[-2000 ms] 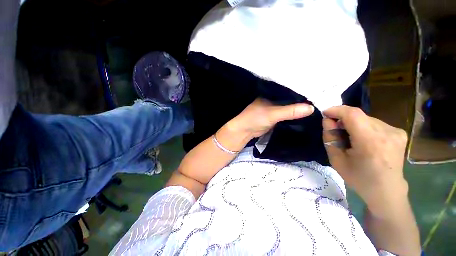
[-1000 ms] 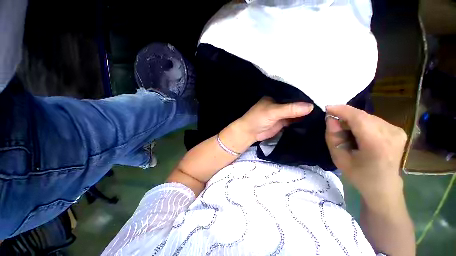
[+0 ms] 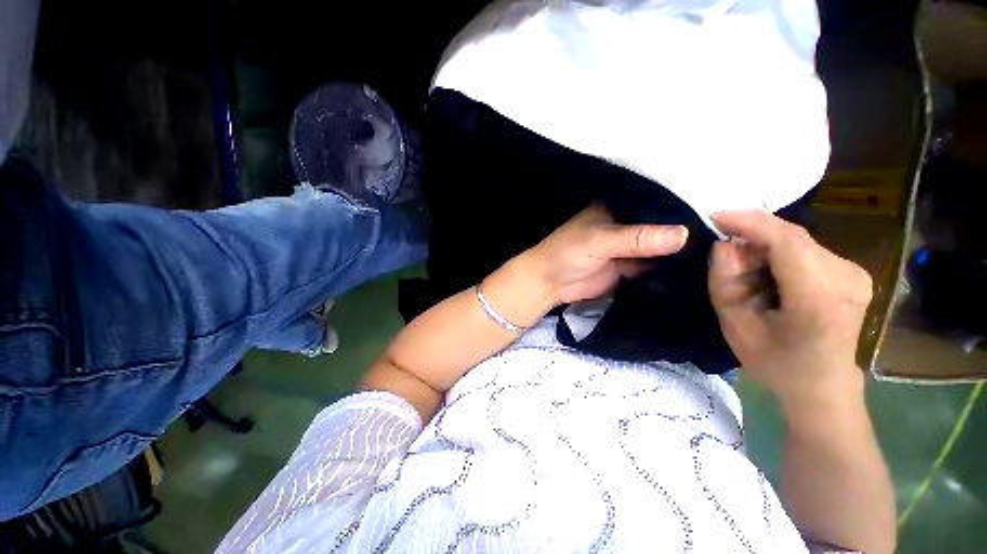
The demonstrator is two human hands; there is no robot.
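Observation:
Black garment fabric (image 3: 509, 195) lies gathered on my lap, with the bright white lining (image 3: 639, 97) spread above it. My left hand (image 3: 595, 258) holds the black cloth, thumb on top near the seam edge. My right hand (image 3: 785, 281) pinches the edge of the white lining between thumb and forefinger, just right of my left thumb. No needle or thread can be made out. A small white piece (image 3: 582, 320) shows in the black folds below my left hand.
A person's legs in blue jeans (image 3: 195, 292) are close at left. A round purplish clear object (image 3: 352, 146) stands beyond them. An open cardboard box (image 3: 898, 271) is at right. The floor (image 3: 325, 411) is green.
My right fingers have shifted slightly up and now pinch the lining edge. A silvery glint seen at them earlier no longer shows. My left hand has barely moved.

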